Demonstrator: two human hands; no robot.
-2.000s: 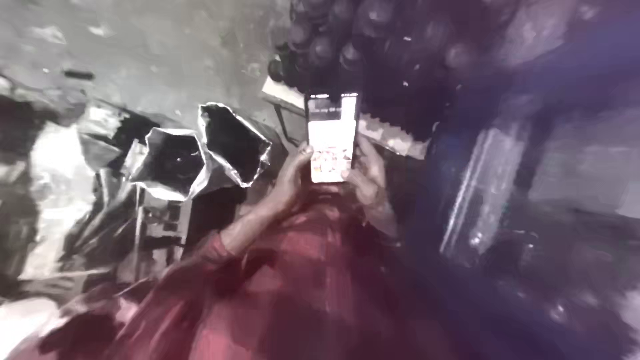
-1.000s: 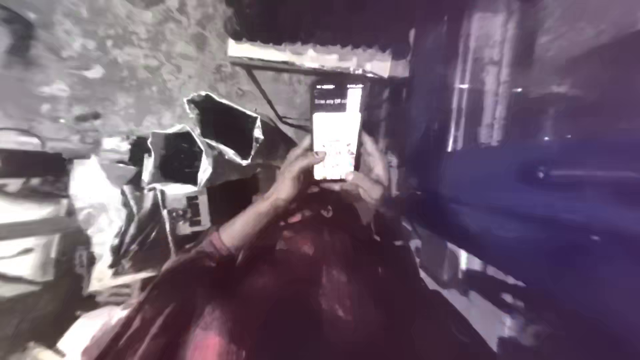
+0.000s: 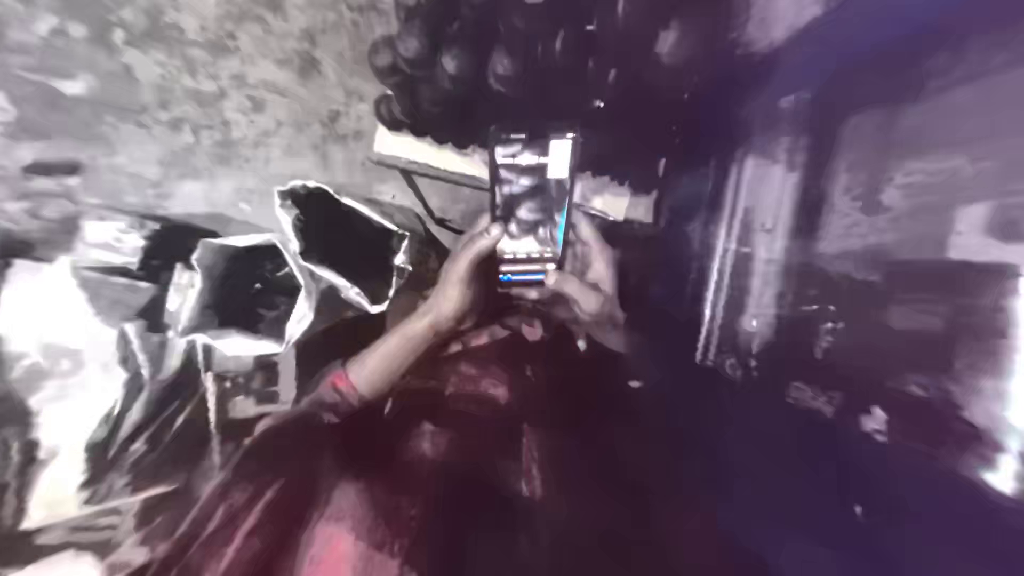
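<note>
A smartphone [image 3: 531, 208] with a lit screen stands upright between both hands at the centre of the view. My left hand [image 3: 470, 268] grips its left edge, with the thumb on the lower left side of the case. From the right, my right hand [image 3: 590, 292] wraps the lower right edge, its thumb at the bottom corner of the screen. The screen shows a dark picture with rounded shapes and a bright patch at the upper right. The fingers behind the phone are hidden.
A pale shelf edge [image 3: 432, 156] on a bracket runs behind the phone, with several dark rounded objects [image 3: 452, 60] above it. Two open bags [image 3: 244, 292] with bright rims stand at the left, before a mottled wall [image 3: 240, 96]. Shiny vertical pipes or strips [image 3: 732, 256] are at the right.
The phone's screen has changed from a mostly white page to a dark picture. Both hands still hold the phone. The view has shifted, and the dark rounded objects show again above the shelf.
</note>
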